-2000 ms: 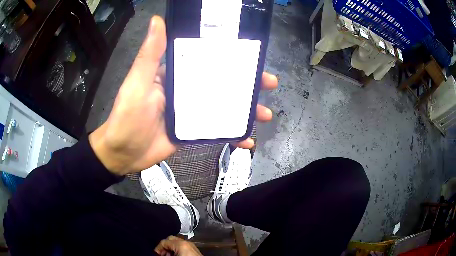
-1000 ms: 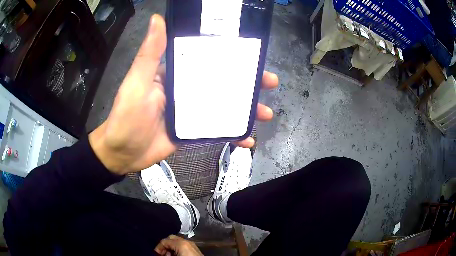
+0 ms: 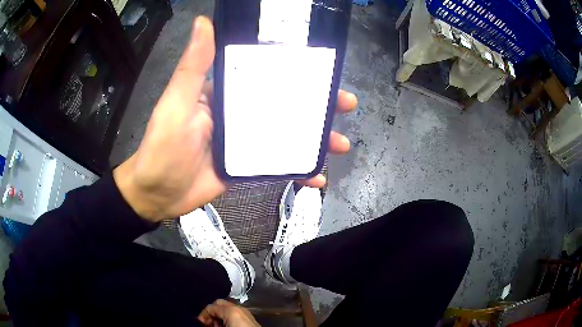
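A smartphone (image 3: 279, 112) with a dark rim and a glaring white screen stands upright at the top centre, its top end cut off by the picture's edge. My left hand (image 3: 175, 137) holds it from behind, thumb along its left side and fingertips showing at its right side. My right hand (image 3: 230, 314) lies low between my thighs at the bottom edge, partly cut off. Its fingers look curled, but I cannot tell whether it holds anything.
My white shoes (image 3: 297, 223) rest on a checked mat (image 3: 246, 214). A dark cabinet (image 3: 121, 70) and a white water dispenser (image 3: 60, 185) stand at left. At upper right, a blue crate (image 3: 488, 29) sits over a cloth-covered table (image 3: 434, 89). A wooden stool (image 3: 542, 96) stands beside it.
The phone and my left hand have shifted very slightly to the right and up. My right hand has barely moved.
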